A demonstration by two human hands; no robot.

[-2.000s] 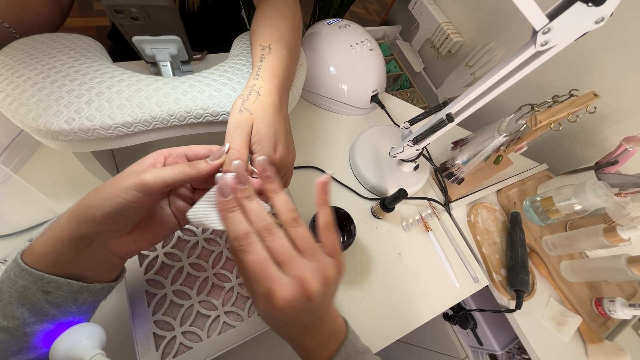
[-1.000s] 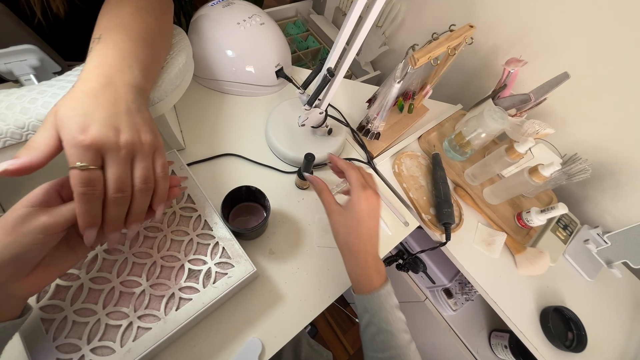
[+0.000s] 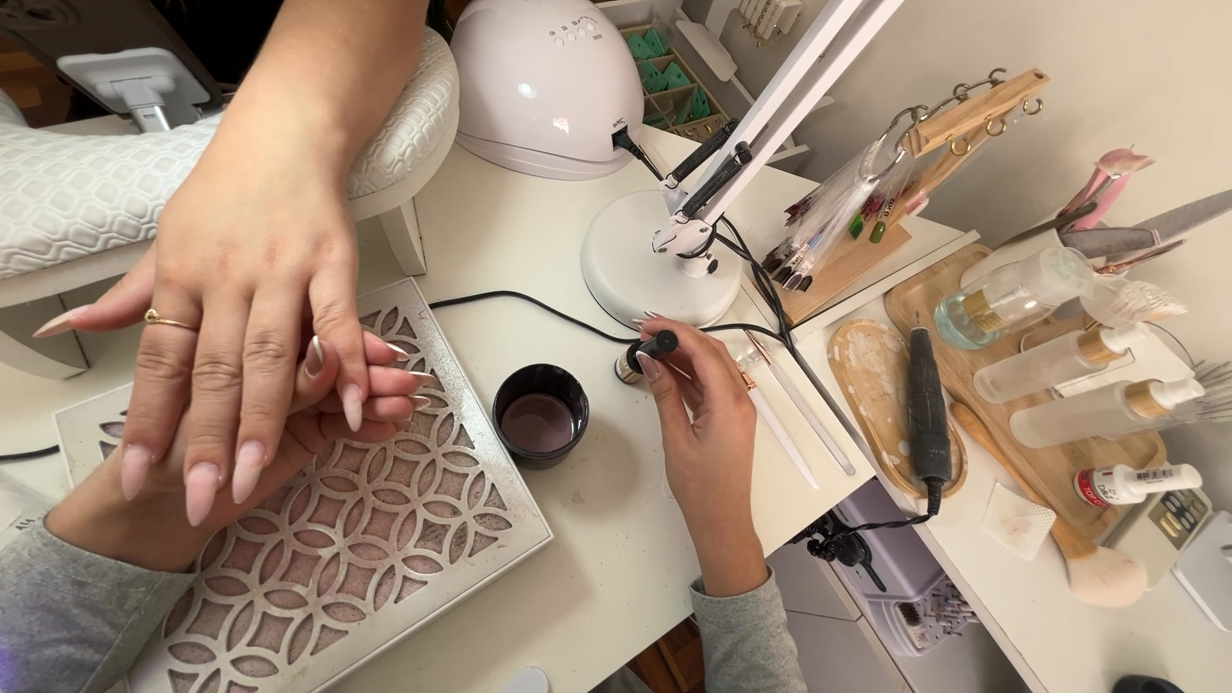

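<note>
My left hand [image 3: 289,452], palm up above the patterned dust-collector grille [image 3: 356,539], holds another person's hand [image 3: 255,250] from below; that hand lies palm down, with long pink nails and a thin ring. My right hand [image 3: 703,404] has its thumb and fingertips at the black cap of a small nail-product bottle [image 3: 630,366], which stands on the white table. Whether the fingers grip the cap firmly is hard to tell. Beside the bottle is a black cup [image 3: 541,416] with purplish content. Slim white-handled brushes [image 3: 784,433] lie right of my right hand.
A white nail lamp [image 3: 549,87] and a desk lamp's round base [image 3: 654,255] stand at the back, with a black cable across the table. A padded armrest [image 3: 77,192] is at left. On the right are a nail drill handpiece [image 3: 926,414], pump bottles [image 3: 1097,414] and a fluffy brush [image 3: 1107,573].
My right hand has left the other person's hand and moved right to the small bottle. The white pad seen between the hands earlier is out of sight. The view has shifted right.
</note>
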